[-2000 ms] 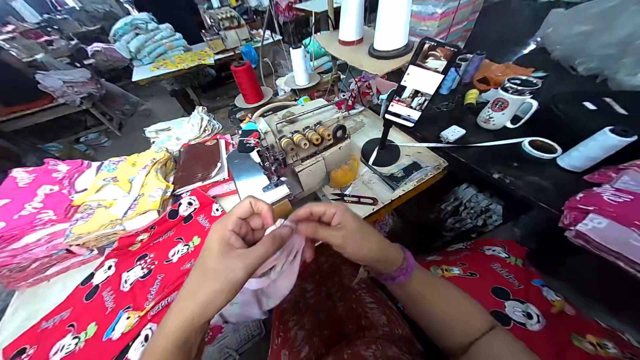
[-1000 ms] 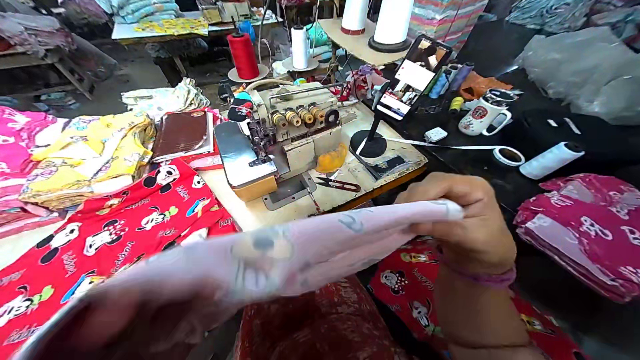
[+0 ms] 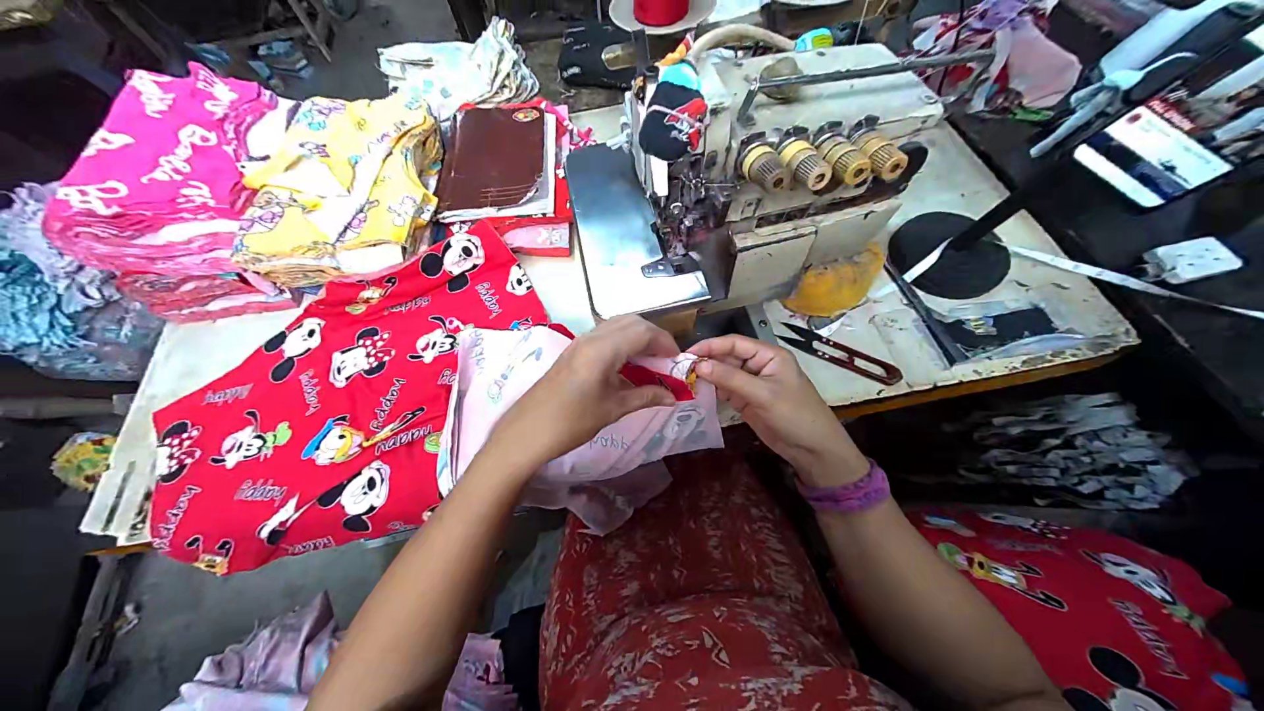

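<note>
My left hand [image 3: 602, 380] and my right hand [image 3: 755, 385] meet over my lap, pinching the edge of a light pink printed fabric piece [image 3: 632, 434]. Red fabric shows between the fingers beside a small white edge. The pink piece hangs below my hands and spreads left over a red cartoon-print fabric [image 3: 365, 395] on the table. Just beyond my hands stands an overlock sewing machine [image 3: 770, 178] with several tension dials. Thread snips [image 3: 839, 354] lie to the right of my right hand.
Pink and yellow fabric stacks [image 3: 341, 178] and a brown notebook [image 3: 499, 158] lie at the back left. At right are a phone [image 3: 1150, 153] on a stand with a round black base [image 3: 948, 255], a white tape [image 3: 1106, 272] and more red printed fabric [image 3: 1096, 602].
My left hand, hidden a second ago, shows beside my right hand again. The pink fabric, then stretched wide across the view, now hangs gathered at my fingers. The view has moved closer and lower.
</note>
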